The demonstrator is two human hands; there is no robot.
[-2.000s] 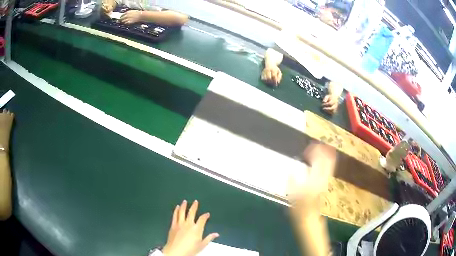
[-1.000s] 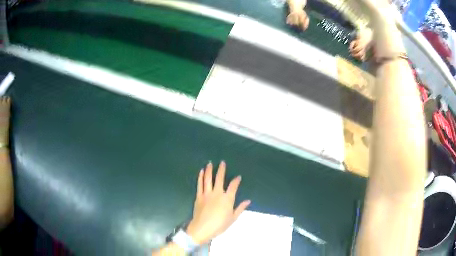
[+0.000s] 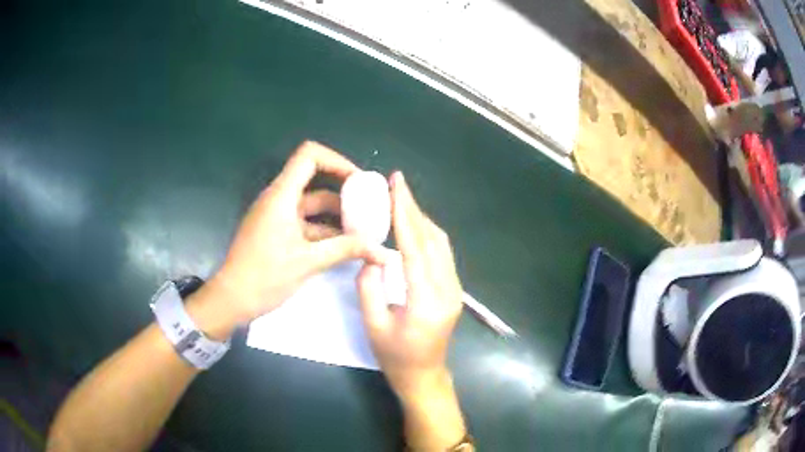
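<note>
A small white round-ended case (image 3: 365, 207) is held upright between both hands above the white paper sheet (image 3: 311, 325). My left hand (image 3: 287, 234) grips its left side with thumb and fingers. My right hand (image 3: 413, 287) touches its right side with the fingers. The case looks closed. The paper lies on the dark green mat, partly hidden by both hands. Silver tweezers (image 3: 491, 316) lie on the mat just right of my right hand. A wristwatch (image 3: 187, 327) with a light band is on my left wrist.
A dark smartphone (image 3: 598, 320) lies to the right, beside the white desk fan (image 3: 741, 340). The white board (image 3: 477, 57) and the stained wooden board (image 3: 640, 132) are beyond the hands. Red parts trays (image 3: 702, 48) stand at the far right.
The view has moved down and right. My right arm has come back from the far side. My left hand has lifted off the mat. Both hands now hold the white case.
</note>
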